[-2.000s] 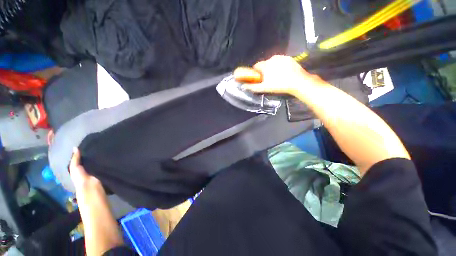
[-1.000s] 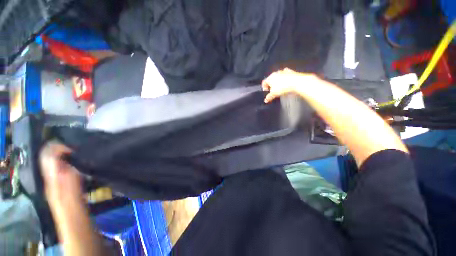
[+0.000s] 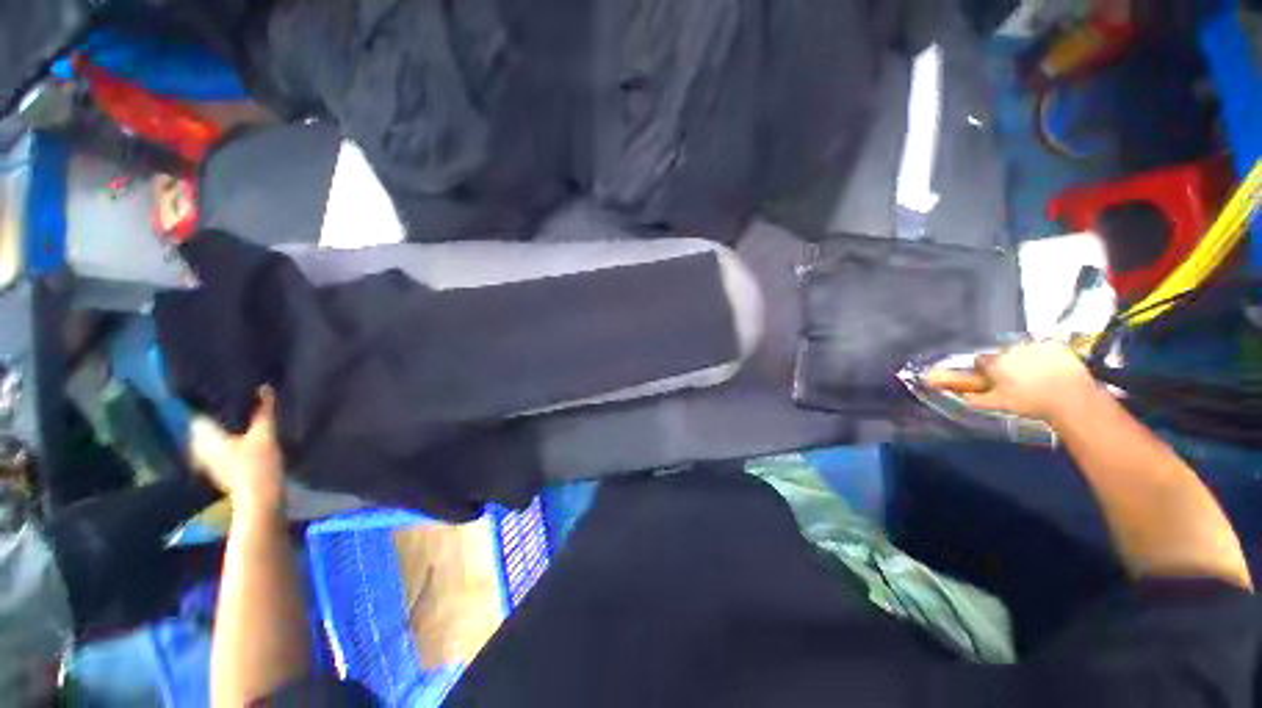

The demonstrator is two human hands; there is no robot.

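A black sleeve (image 3: 595, 332) lies flat along the light-grey sleeve board (image 3: 749, 297), its end near the board's rounded right tip. The rest of the black garment (image 3: 229, 311) is bunched over the board's left end. My left hand (image 3: 247, 454) is at the near edge of this bunched cloth, thumb up; whether its fingers grip the cloth is hard to see. My right hand (image 3: 1031, 380) is closed on the handle of the steam iron (image 3: 955, 390), at the near right part of the dark iron rest (image 3: 900, 311).
More dark garments (image 3: 678, 111) cover the far side of the pressing table (image 3: 637, 440). A yellow hose (image 3: 1204, 256) and black cable run right. A red object (image 3: 1156, 215) is at far right. A blue crate (image 3: 357, 588) with tan cardboard and green cloth (image 3: 886, 560) are below the near edge.
The sleeve is now laid flat with the board's right tip showing. My right hand went from the iron to the cloth, then right, back onto the iron. My left hand shifted about the garment's left end.
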